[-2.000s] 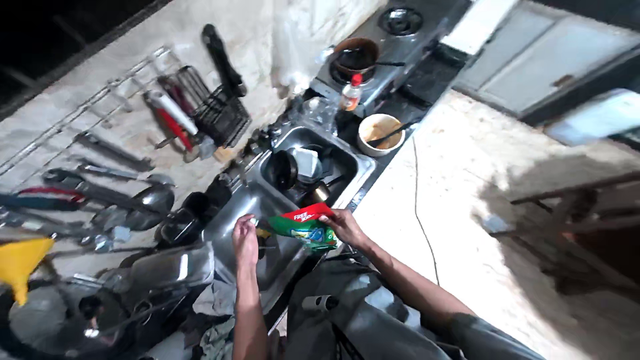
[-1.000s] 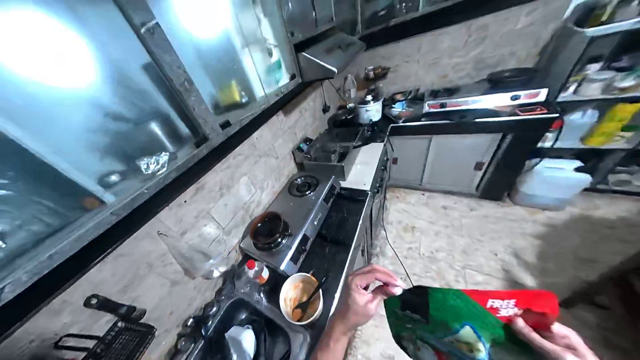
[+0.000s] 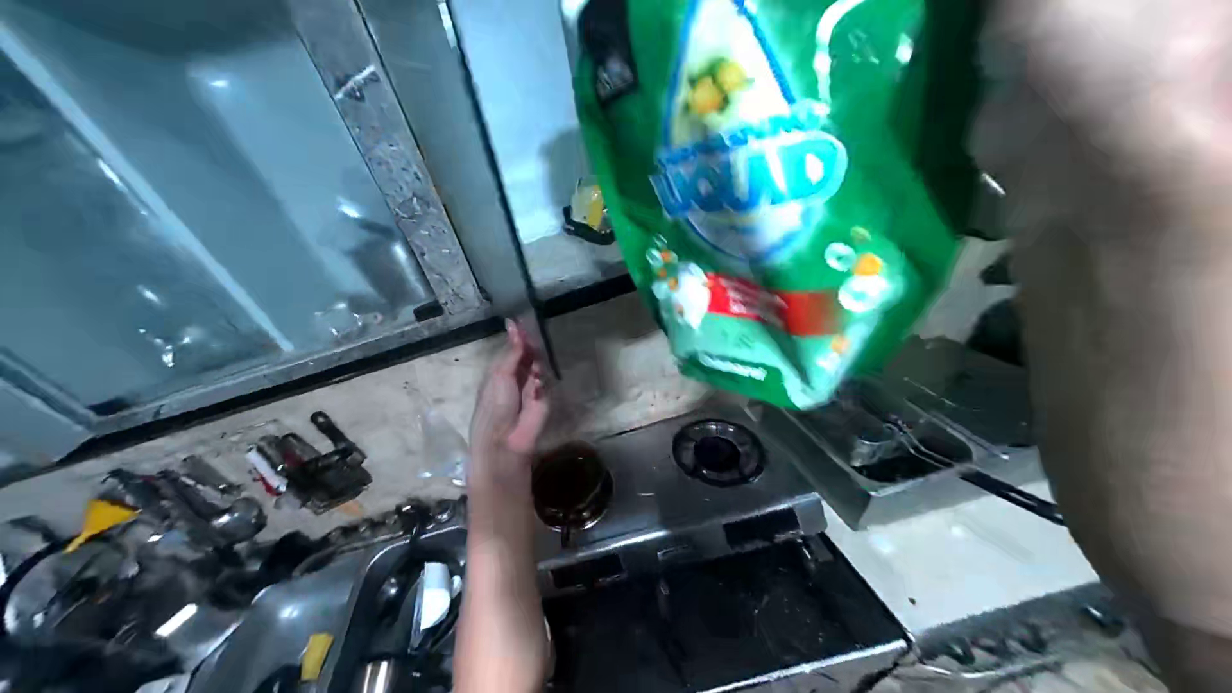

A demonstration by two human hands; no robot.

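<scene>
A green refill pouch of liquid detergent (image 3: 770,192), bearing writing, hangs large and close at the upper middle. My right hand (image 3: 1107,106), blurred and very near the camera, is on its right side and holds it up; the fingertips are hidden. My left hand (image 3: 515,395) reaches up to the lower edge of a cabinet door (image 3: 462,144), its fingers at the door's bottom corner; whether they grip it is blurred. The door stands swung out beside the opening, where a small yellow and clear item (image 3: 589,207) sits on the shelf.
Below are a steel gas stove (image 3: 645,491) with a dark pan (image 3: 572,484) on its left burner, and a sink (image 3: 289,616) with dishes and a yellow sponge (image 3: 316,656). Utensils and a yellow funnel (image 3: 101,520) hang at left. A metal tray (image 3: 895,481) stands right of the stove.
The pouch was in both hands two seconds ago; now my right hand has it raised near the camera and my left hand has moved to the cabinet door. The view has turned toward the cabinets.
</scene>
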